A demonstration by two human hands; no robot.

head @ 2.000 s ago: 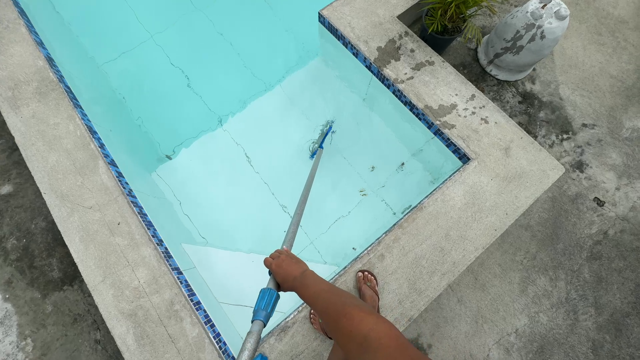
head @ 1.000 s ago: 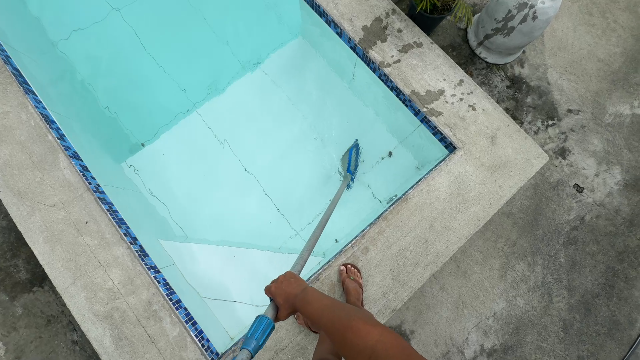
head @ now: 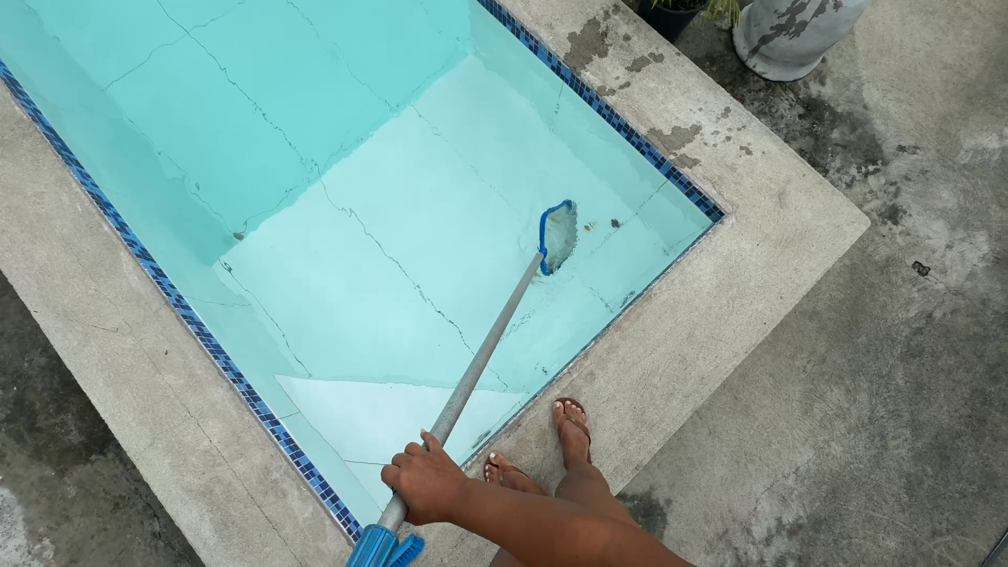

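My right hand is closed around a grey metal pole, above the pool's near edge. At the pole's far end a blue-rimmed skimmer net lies in the pool water, its mesh facing up. Small dark bits of debris rest in the water just right of the net. Below my hand the pole runs into a ribbed blue fitting, with a small blue piece like a brush beside it. The pole's rear end and my left hand are out of view.
A concrete coping with a blue mosaic tile band borders the pool. My feet in flip-flops stand on it at the near edge. Beyond it are a potted plant, a mottled grey pot or pedestal and stained concrete paving.
The net has moved right, nearer the pool's right corner, since the oldest frame. Its mesh now shows more broadly than a second ago. My right hand keeps hold of the pole.
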